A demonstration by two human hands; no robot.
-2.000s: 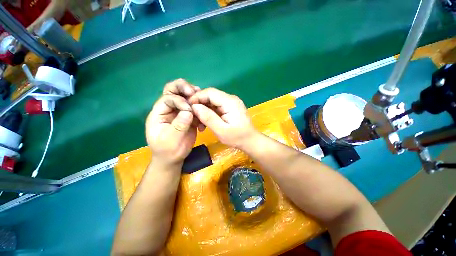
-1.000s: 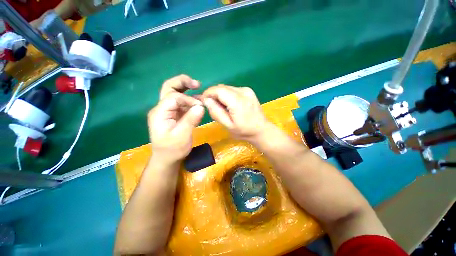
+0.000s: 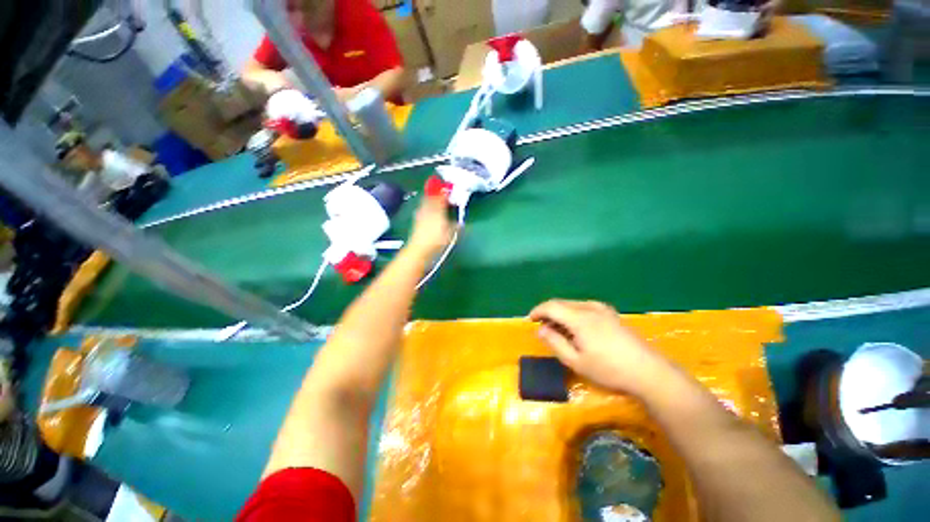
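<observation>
My left hand (image 3: 434, 222) is stretched over the green belt, its fingers at the red neck (image 3: 438, 189) of a white unit (image 3: 479, 158) with a dark ball and white antennas. The fingers look closed on the neck, but are small and blurred. My right hand (image 3: 586, 342) is over the back of the orange-wrapped cradle (image 3: 479, 398), fingers curled; whether it holds something small cannot be seen. A black block (image 3: 544, 378) lies on the cradle beside that hand, behind the round hole (image 3: 619, 476).
Another white unit with a red neck (image 3: 355, 224) is on the green belt (image 3: 653, 219), left of my left hand. A metal post (image 3: 133, 229) crosses the left side. A white-topped tub (image 3: 882, 398) is at right. A red-shirted person (image 3: 352, 46) works across the belt.
My hands were together over the cradle's back edge and have parted. My left hand has reached out to a unit on the belt. The view has turned left and up.
</observation>
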